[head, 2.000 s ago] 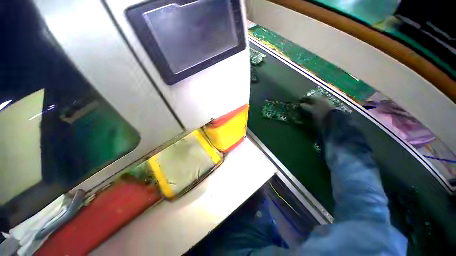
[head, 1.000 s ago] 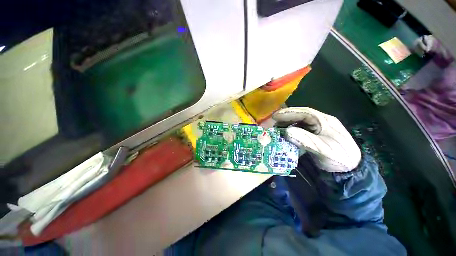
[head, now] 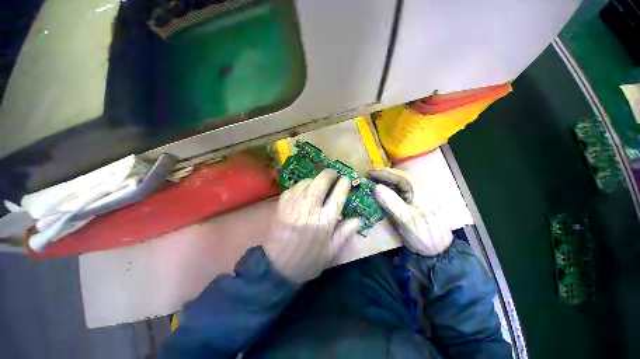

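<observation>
A green PCB panel (head: 361, 201) with small parts on its face is held above the pale ledge, slanting down to the right. My left hand (head: 309, 223), in an off-white glove, holds it from the near side, its fingers over the middle of the board. My right hand (head: 415, 210), also gloved, grips the board's right end between thumb and fingers. The fingertips behind the board are hidden.
Red padding (head: 210, 191) with white cloths (head: 88, 193) on it lies left. A grey pad with yellow edging (head: 344, 145) and a yellow-and-red pad (head: 428, 126) line the cabinet. The conveyor belt (head: 512, 182) at right carries PCB panels (head: 572, 258).
My right hand took a board from the belt area and brought it over the ledge. My left hand has come into view and now holds the board too. The view has turned.
</observation>
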